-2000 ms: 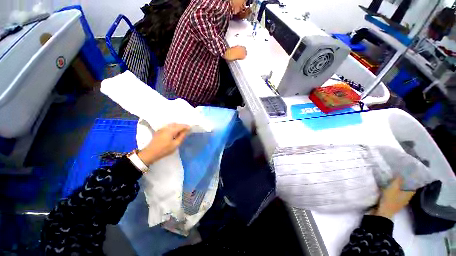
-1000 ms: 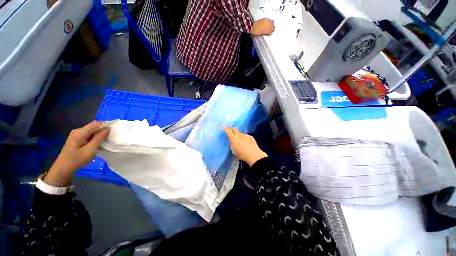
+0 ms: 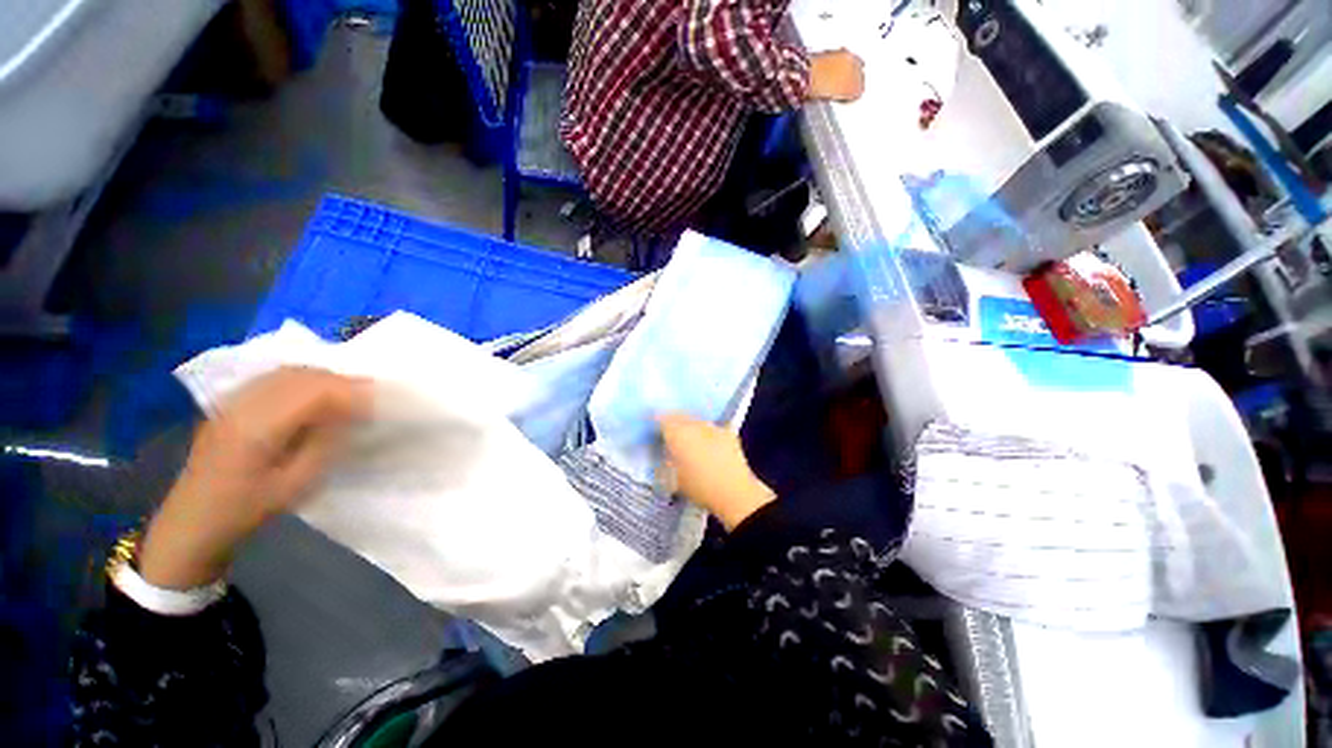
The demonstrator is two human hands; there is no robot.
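Observation:
White pieces [image 3: 438,482] spread over my lap at the left. My left hand [image 3: 270,453] is blurred and holds their left end. A bundle of light blue pieces [image 3: 694,329] lies beside them to the right. My right hand [image 3: 704,465] rests on its lower part; its fingertips are partly hidden, so I cannot tell whether it grips. Striped layers [image 3: 621,500] show under the light blue ones. Striped cut panels [image 3: 1030,526] lie on the white machine table, with a dark piece [image 3: 1242,665] at their right end.
A blue crate [image 3: 424,271] stands behind the pieces. A person in a checked shirt [image 3: 665,110] sits ahead, one hand on the table. A white sewing machine [image 3: 1088,183] and a red tray [image 3: 1084,300] are at the upper right. The ruler-marked table edge [image 3: 990,672] runs beside my lap.
My right hand has left the striped panels on the table and come to the light blue pieces. My left hand has moved left with the white pieces, which are now spread wider.

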